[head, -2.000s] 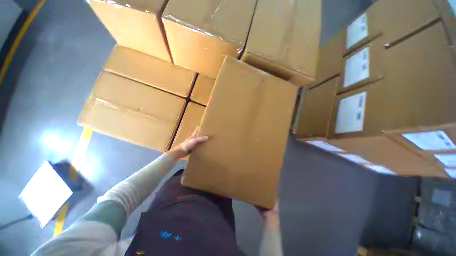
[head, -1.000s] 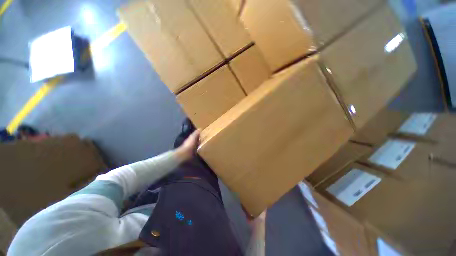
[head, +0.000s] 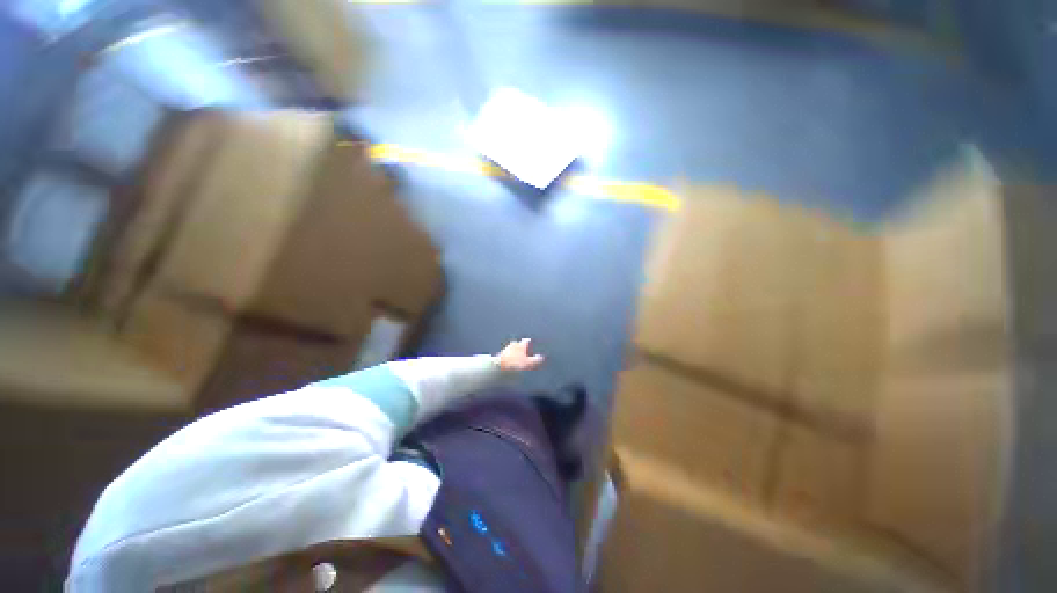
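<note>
My left hand (head: 518,356) is empty, held out over the grey floor near the middle, with its fingers apart. My right hand is not in view. A block of closed brown cartons (head: 753,301) stands on the right. Another carton stack (head: 348,249) stands on the left. A bright pale square plate (head: 525,137), which looks like the platform scale, lies on the floor ahead, glaring with light. The frame is blurred, so labels and tape are hard to make out.
A yellow lane line (head: 626,191) crosses the grey floor (head: 498,255) by the plate. The floor runs as a walkway between the two carton stacks. Blurred pale shapes (head: 116,110) stand at the upper left.
The view has swung left, bringing the plate to the centre and the cartons to the right side. My left hand has let go of the carton. My right hand has left the view.
</note>
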